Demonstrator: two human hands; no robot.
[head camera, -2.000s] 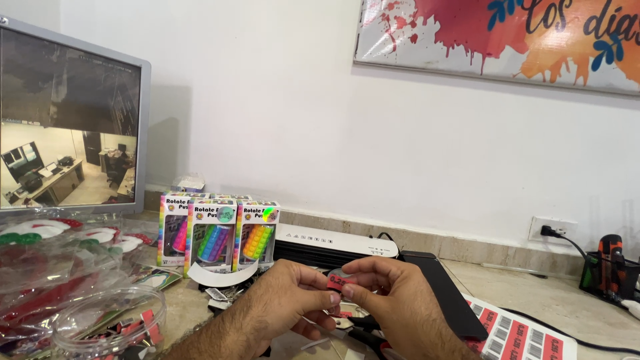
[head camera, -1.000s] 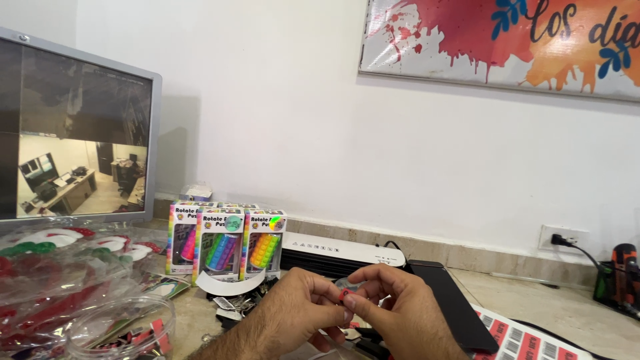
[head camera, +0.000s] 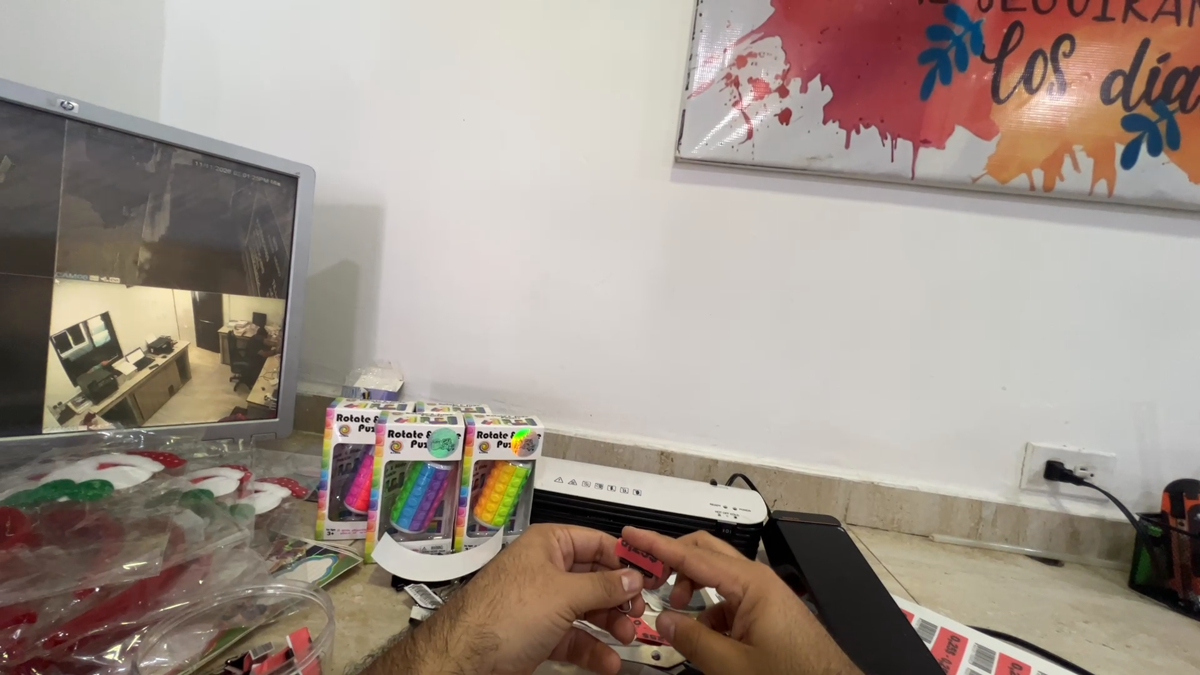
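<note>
A small red tag (head camera: 641, 555) with dark print is pinched between the thumb and fingers of my left hand (head camera: 553, 595). My right hand (head camera: 727, 600) meets it from the other side, its index fingertip on the tag's upper edge and its thumb apart below. A small metal ring (head camera: 630, 606) shows under the tag. Beneath the hands lies another red printed piece (head camera: 649, 630), partly hidden by the fingers. At the lower left, a clear plastic tub (head camera: 323, 614) holds several red and black pieces.
Boxed rotating puzzles (head camera: 419, 487) stand behind my left hand, near a white and black laminator (head camera: 647, 492). A monitor (head camera: 305, 281) and plastic-bagged decorations (head camera: 103, 562) are at left. To the right are a black flat device (head camera: 834, 581), a label sheet (head camera: 975, 647) and a pen holder (head camera: 1158, 562).
The fingers have shifted around the small red piece; its printed face now shows more plainly than one second ago, and my right thumb has come away from it.
</note>
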